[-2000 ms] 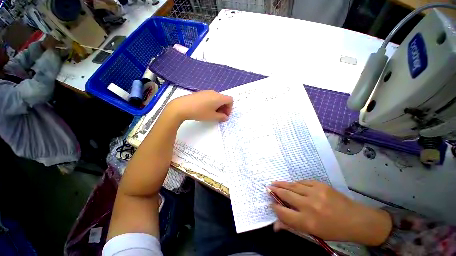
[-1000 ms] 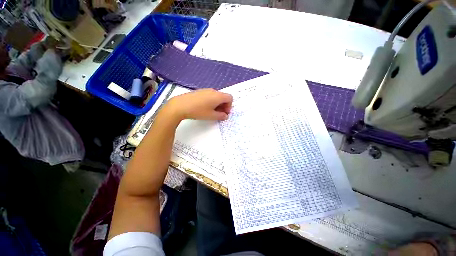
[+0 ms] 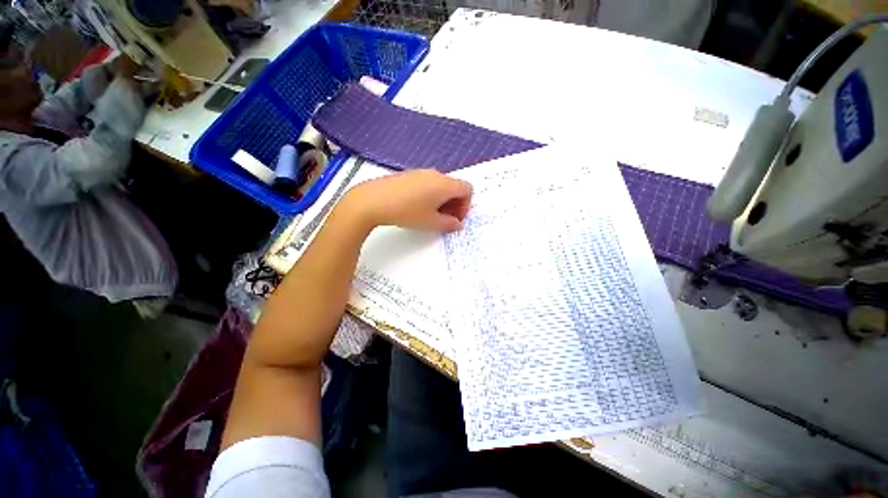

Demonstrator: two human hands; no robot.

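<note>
A printed record sheet [image 3: 570, 302] lies on the white table, its lower edge reaching past the table's front edge. My left hand [image 3: 428, 201] is at the sheet's upper left edge with its fingers curled; whether it grips the paper or only rests on it is hidden. The purple checked fabric strip [image 3: 419, 131] runs from the blue basket, under the top of the sheet, to the sewing machine [image 3: 813, 185]. My right hand is not clearly in view; only a tiny blurred patch shows at the bottom right edge. No pencil shows.
The blue basket [image 3: 222, 139] at the left holds a blue spool [image 3: 285, 165] and other small items. A lamp tube [image 3: 752, 160] hangs beside the machine head. The table's chipped front edge [image 3: 414, 345] runs below. Another person's sleeve [image 3: 88, 141] shows at far left beside another machine.
My right hand and the pencil have left the sheet and gone out at the lower right. My left hand stays at the sheet's edge. The whole view has shifted slightly.
</note>
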